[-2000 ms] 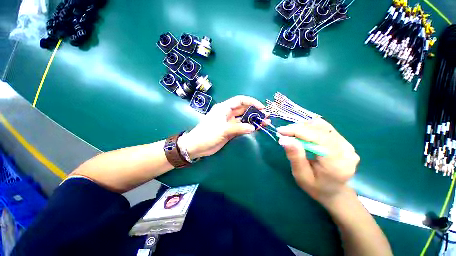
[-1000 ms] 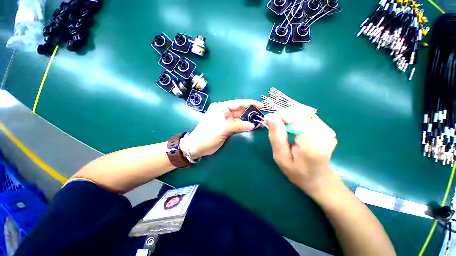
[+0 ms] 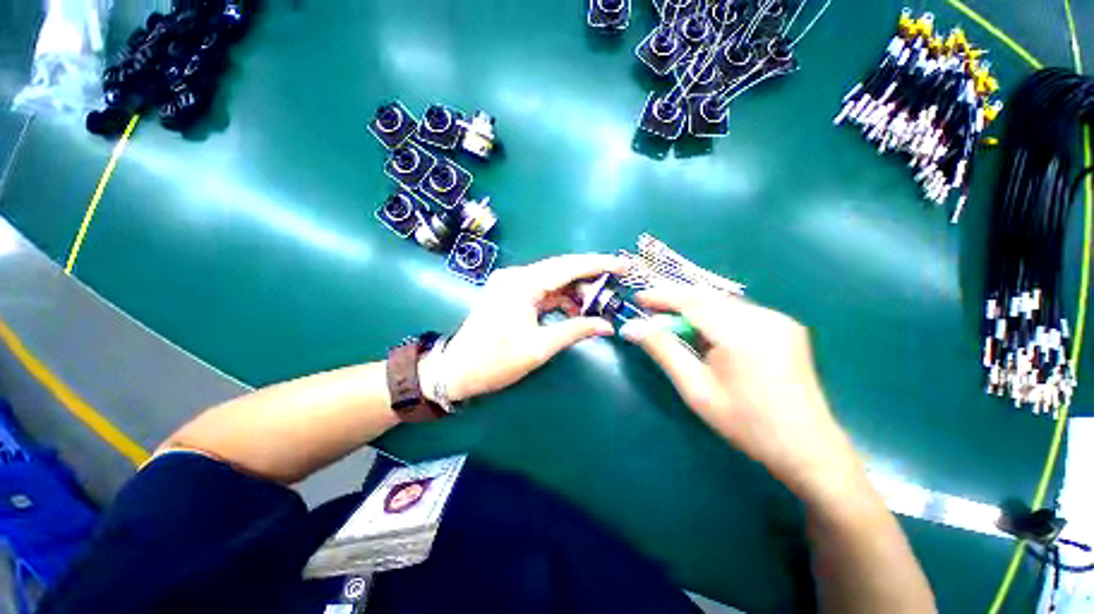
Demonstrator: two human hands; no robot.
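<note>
My left hand [image 3: 510, 321] holds a square-flange connector [image 3: 603, 298] between thumb and fingers, now turned partly side-on. My right hand [image 3: 744, 360] is just right of it, fingertips at the back of the connector where short thin wires show. A green tool [image 3: 681, 325] is in my right hand, mostly hidden by the fingers. A loose bunch of thin pale lead wires [image 3: 678, 266] lies on the mat just beyond my right hand. Whether a wire is pinched in the fingertips is too small to tell.
Loose connectors [image 3: 444, 182] lie left of centre. Wired connectors [image 3: 710, 60] are heaped at top centre. Yellow-ended short leads [image 3: 930, 102] and long black cables [image 3: 1038, 216] lie right. Black lumps [image 3: 168, 72] and a clear bag [image 3: 66, 54] are top left. A white strip [image 3: 936, 504] lies lower right.
The connector in my left hand has turned from face-on to more side-on. My right hand moved in to the connector, and its green tool shows less. The view has shifted slightly.
</note>
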